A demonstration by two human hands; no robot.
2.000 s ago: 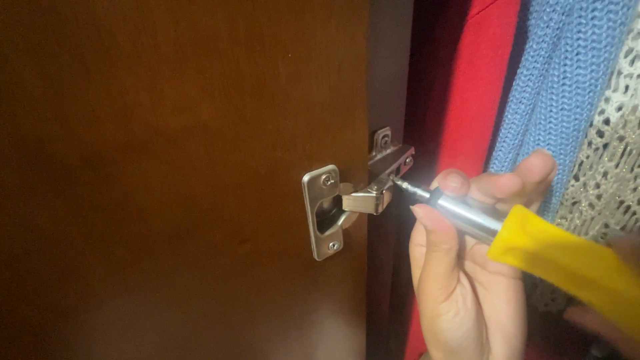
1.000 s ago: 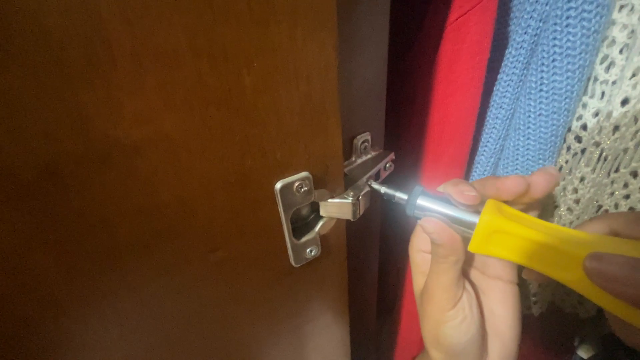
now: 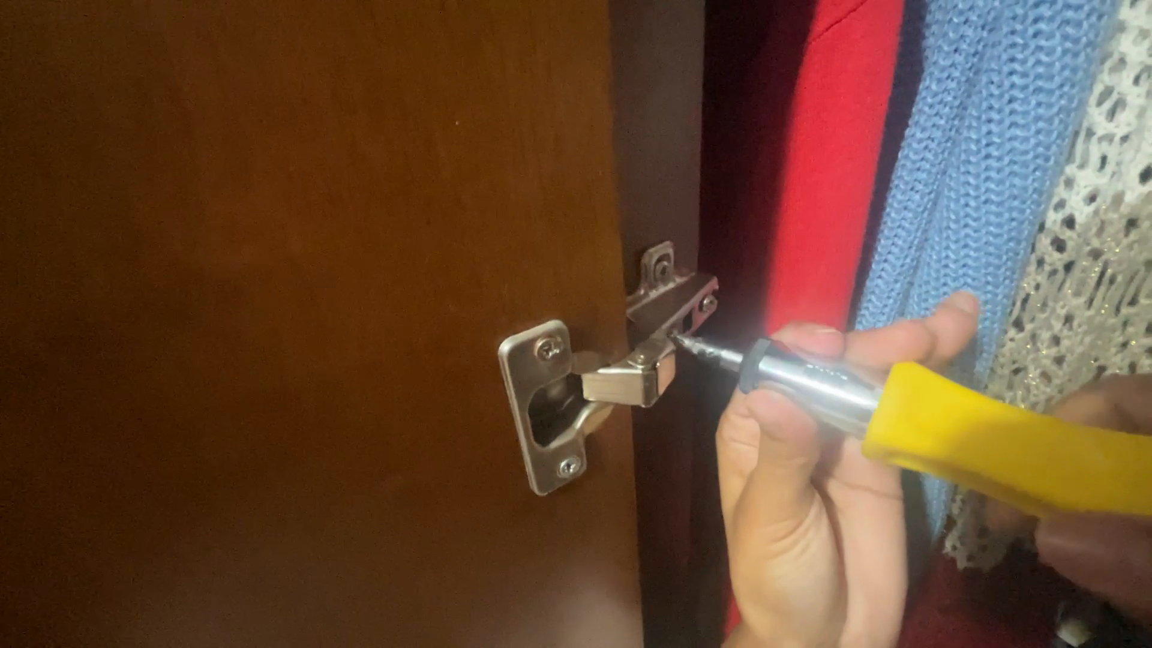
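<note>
A screwdriver with a yellow handle (image 3: 999, 441) and a steel collar slants in from the right. Its bit meets the arm of a metal concealed cabinet hinge (image 3: 630, 382), at or beside a screw there. My left hand (image 3: 810, 486) pinches the steel collar between thumb and fingers, close behind the bit. At the right edge my right hand (image 3: 1102, 504) is wrapped round the yellow handle, blurred and partly out of view. The hinge cup plate (image 3: 522, 378) is fixed to a brown wooden door by screws, and the hinge's mounting plate (image 3: 661, 270) sits on the dark cabinet side.
The brown wooden door (image 3: 306, 270) fills the left half. Behind the hands hang a red garment (image 3: 828, 180), a blue knitted garment (image 3: 981, 162) and a cream openwork knit (image 3: 1080, 270). The cabinet's side panel (image 3: 661, 117) stands beside the door edge.
The view has shifted slightly. More of my right hand shows around the handle than two seconds ago. The bit remains at the hinge arm, and my left hand still holds the collar.
</note>
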